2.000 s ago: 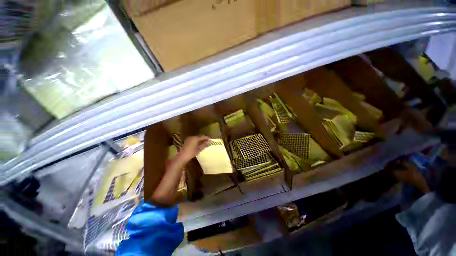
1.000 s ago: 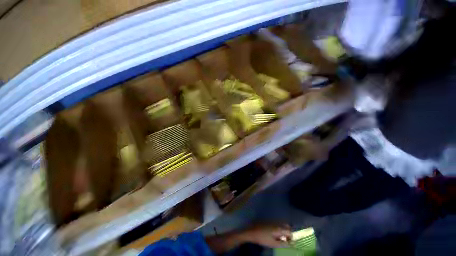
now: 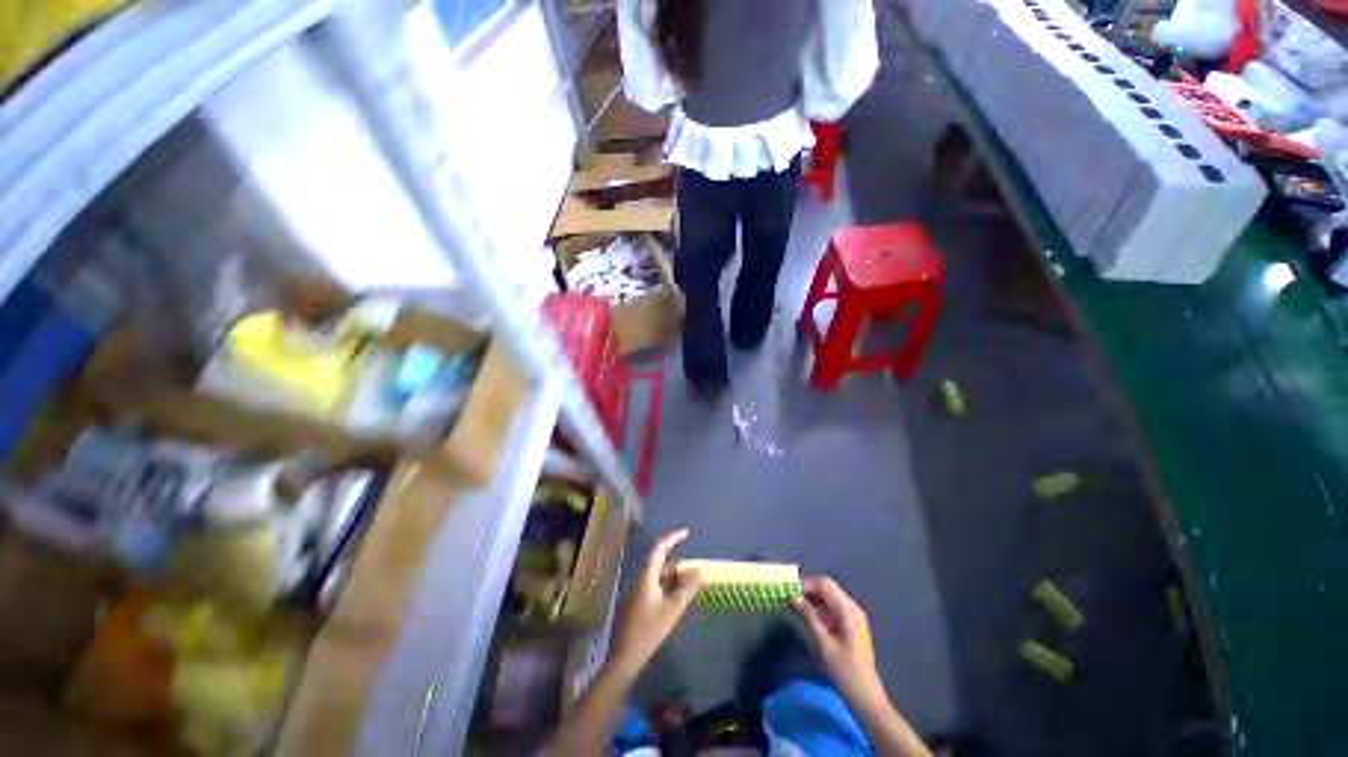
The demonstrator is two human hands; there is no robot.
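Note:
A pale yellow sticker sheet (image 3: 744,589) with rows of small green dots is held low in front of me, above the grey floor. Its upper edge looks folded or curled over. My left hand (image 3: 655,603) grips its left end, thumb and fingers on the sheet. My right hand (image 3: 837,627) pinches its right end with the fingertips. Both hands are bare.
Rack shelf with cardboard bins (image 3: 410,577) on the left. Red stool (image 3: 881,284) on the floor ahead. A person (image 3: 735,178) stands in the aisle. Green line table (image 3: 1234,488) on the right bears a row of white boxes (image 3: 1161,222). Several yellow-green rolls (image 3: 1059,605) lie on the floor.
The view has turned from the rack bins to the aisle. The sheet, earlier held in one visible hand, is now held between both hands.

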